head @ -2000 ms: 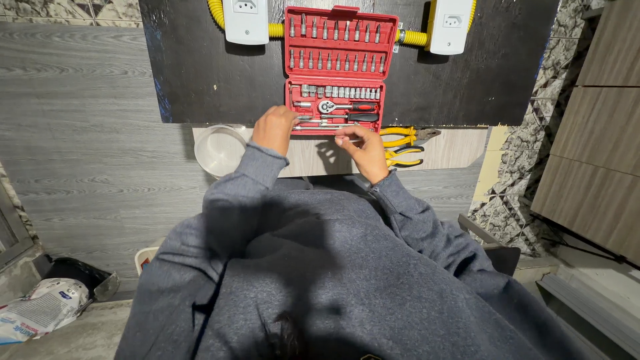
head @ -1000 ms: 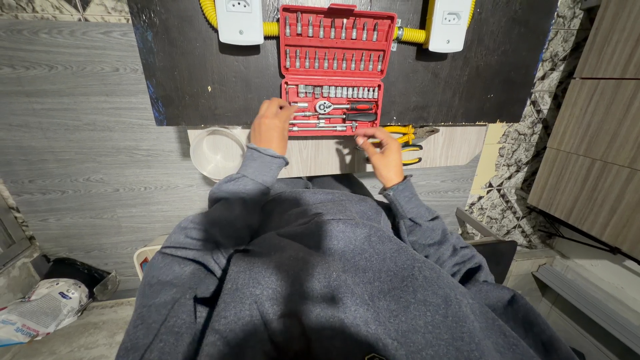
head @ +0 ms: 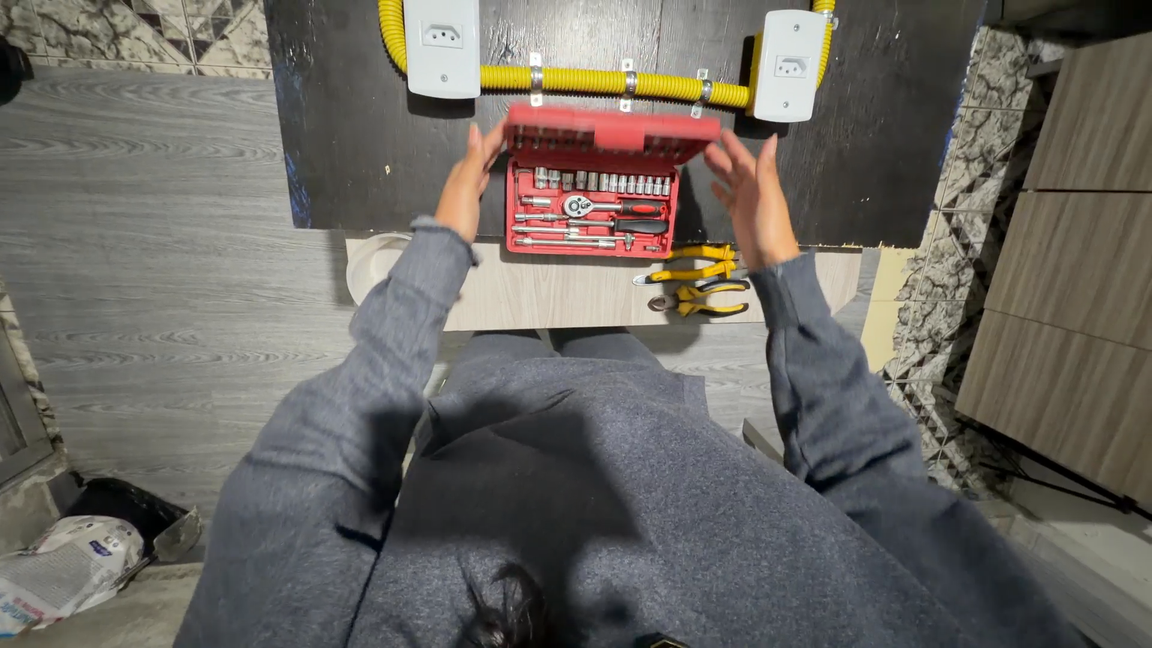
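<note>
A red plastic socket set case (head: 589, 252) lies on the black board, its lid (head: 619, 131) tilted up partway and blurred. Inside the base are a row of sockets (head: 621, 184), a ratchet handle (head: 578, 206), a black-handled driver (head: 639, 226) and extension bars (head: 562, 243). My left hand (head: 468, 184) is at the lid's left edge, fingers apart; whether the fingertips touch it cannot be told. My right hand (head: 754, 193) stands beside the lid's right edge with its fingers spread and nothing in it. Two yellow-and-black pliers (head: 706, 270) (head: 711, 297) lie below it.
White outlet boxes (head: 443, 54) (head: 792, 67) are joined by yellow corrugated conduit (head: 666, 86) with metal clamps on the black board (head: 360, 153). A round clear container (head: 364, 270) stands on the pale wooden shelf (head: 540, 297), partly behind my left sleeve. Wood-grain drawers (head: 1071, 243) are at the right.
The lid, laid back flat before, is now tilted up partway. Both hands have moved from the case's lower part outward and up to the sides of the lid. The pliers now lie in a different arrangement.
</note>
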